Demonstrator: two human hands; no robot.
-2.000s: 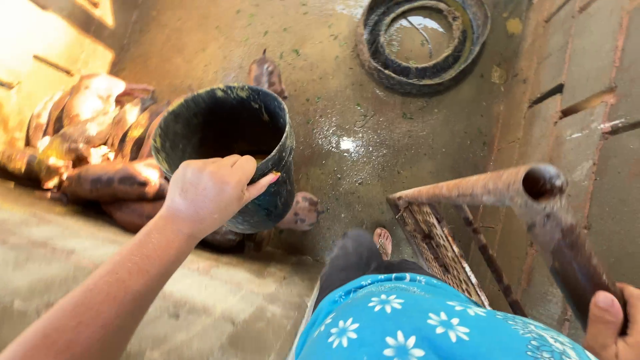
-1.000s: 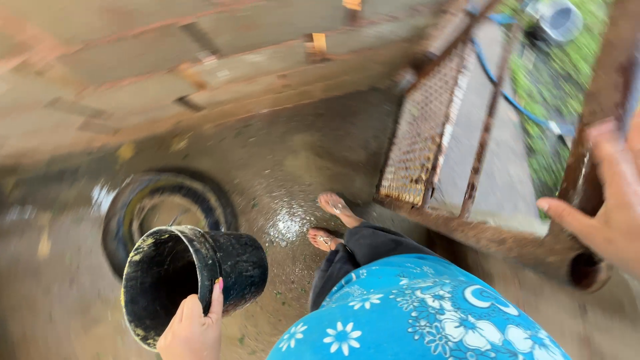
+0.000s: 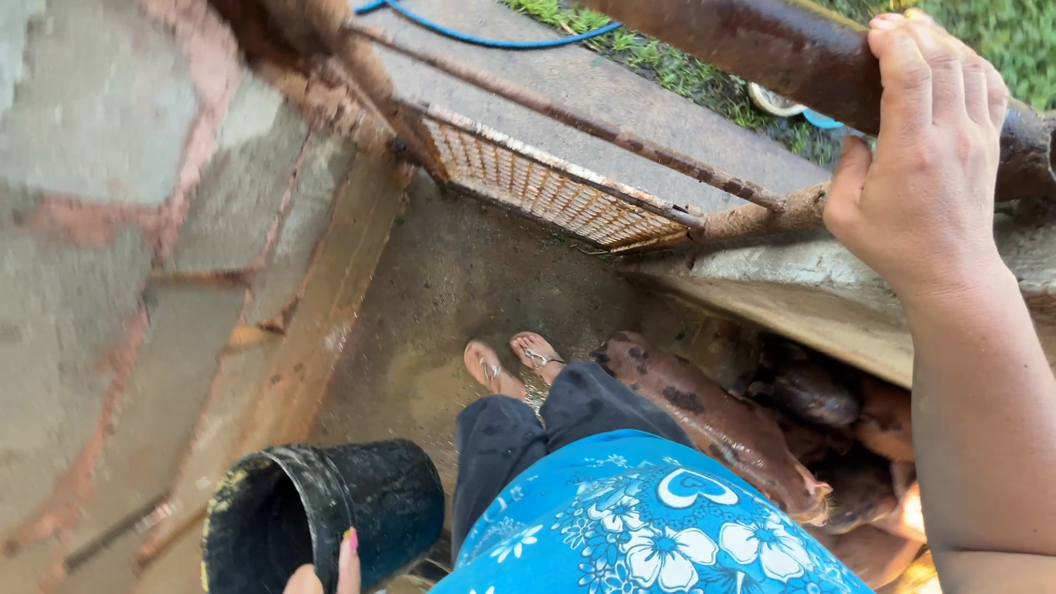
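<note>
At the bottom left, my left hand (image 3: 326, 575) grips the rim of a black plastic bucket (image 3: 379, 495). The bucket lies tilted with its mouth toward the left, and its dark inside shows no clear contents. Only a thumb and a finger of that hand are in view. My right hand (image 3: 928, 157) is at the upper right, wrapped over a thick rusty metal pipe (image 3: 767, 49). Below the pipe is a rusty metal gate with a mesh panel (image 3: 544, 177) and a thin bar.
Several spotted pigs (image 3: 701, 404) crowd beside my legs at the right, under a low concrete wall (image 3: 792, 280). A block wall (image 3: 198, 247) rises at the left. Beyond the gate are a concrete path (image 3: 627, 107), a blue hose (image 3: 503, 41) and grass. The floor (image 3: 462, 264) looks wet.
The view has turned strongly. My right hand, off the metal with spread fingers one second ago, now rests around the pipe. My left hand keeps hold of the bucket. The tire seen earlier is out of view.
</note>
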